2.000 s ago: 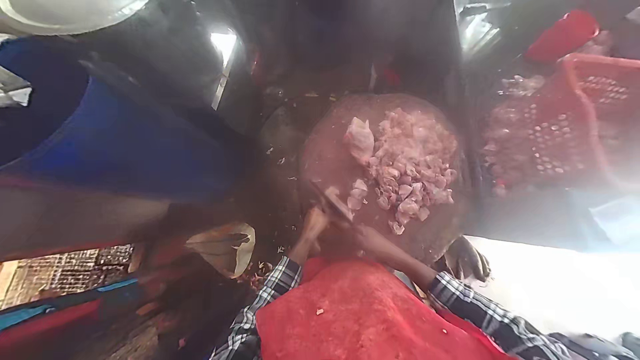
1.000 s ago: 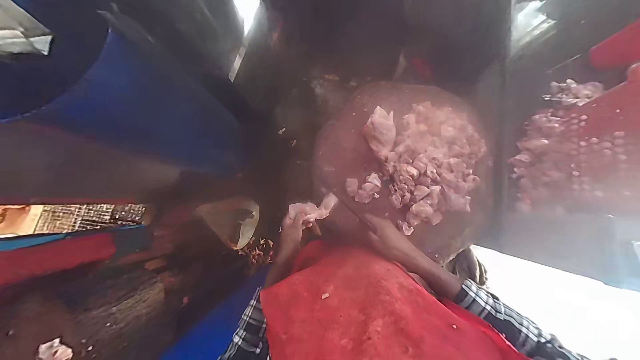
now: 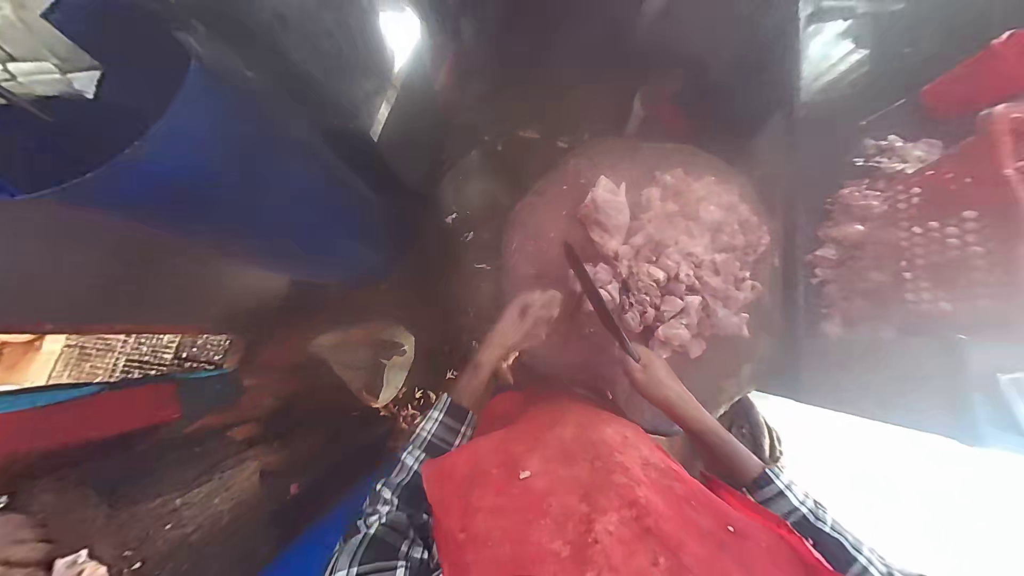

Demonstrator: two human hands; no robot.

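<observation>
My right hand (image 3: 646, 370) is closed round the handle of a knife (image 3: 598, 300), whose dark blade slants up and left over a round chopping block (image 3: 552, 200). A heap of cut raw meat (image 3: 688, 264) covers the block's right half, and one larger piece of raw meat (image 3: 606, 214) lies at the heap's upper left. At the block's lower left edge is my left hand (image 3: 508, 328), with a pale piece of meat (image 3: 534, 308) at its fingers; blur hides the exact grip.
A red perforated plastic basket (image 3: 992, 192) and more raw meat (image 3: 860, 232) are at the right. A large blue barrel (image 3: 216, 168) stands at the upper left. A pale sack or bag (image 3: 368, 360) lies left of my left hand.
My left hand has moved back to the block's edge from the left, where it held a piece of meat one second ago. The knife blade now lies beside the heap. The view has shifted.
</observation>
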